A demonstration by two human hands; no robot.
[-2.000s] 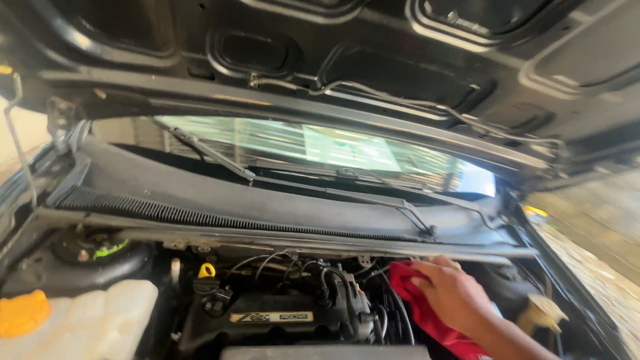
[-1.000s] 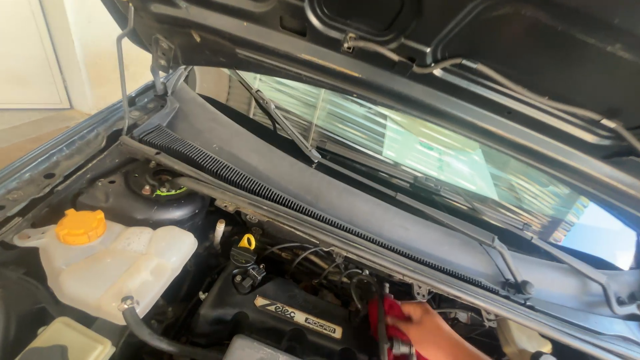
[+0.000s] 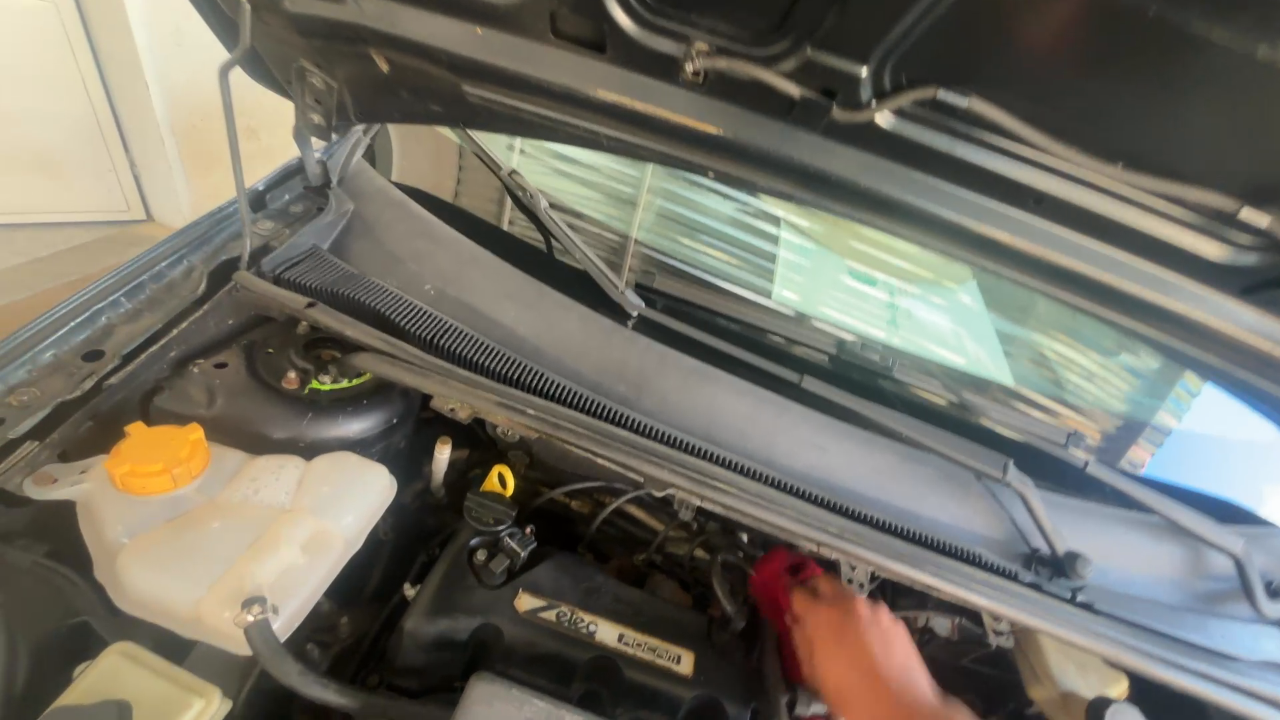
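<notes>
In the head view my right hand (image 3: 850, 640) reaches in from the bottom right, blurred, with a red cloth (image 3: 780, 610) in its grip. Hand and cloth are at the right rear of the black Zetec Rocam engine cover (image 3: 570, 610), just below the edge of the cowl. What the cloth touches there is hidden. Left of the cover stand the yellow dipstick loop (image 3: 497, 481) and the black oil filler cap (image 3: 490, 510). My left hand is out of the picture.
The raised hood (image 3: 1060, 110) hangs overhead, its prop rod (image 3: 237, 150) at left. A coolant reservoir (image 3: 240, 540) with an orange cap (image 3: 158, 458) fills the lower left. Behind the bay lie the cowl grille (image 3: 560, 395), wiper arms (image 3: 560, 235) and windshield (image 3: 850, 270).
The view swings left between the first frame and the second. My right hand stays beside the engine cover with the red cloth in its grip.
</notes>
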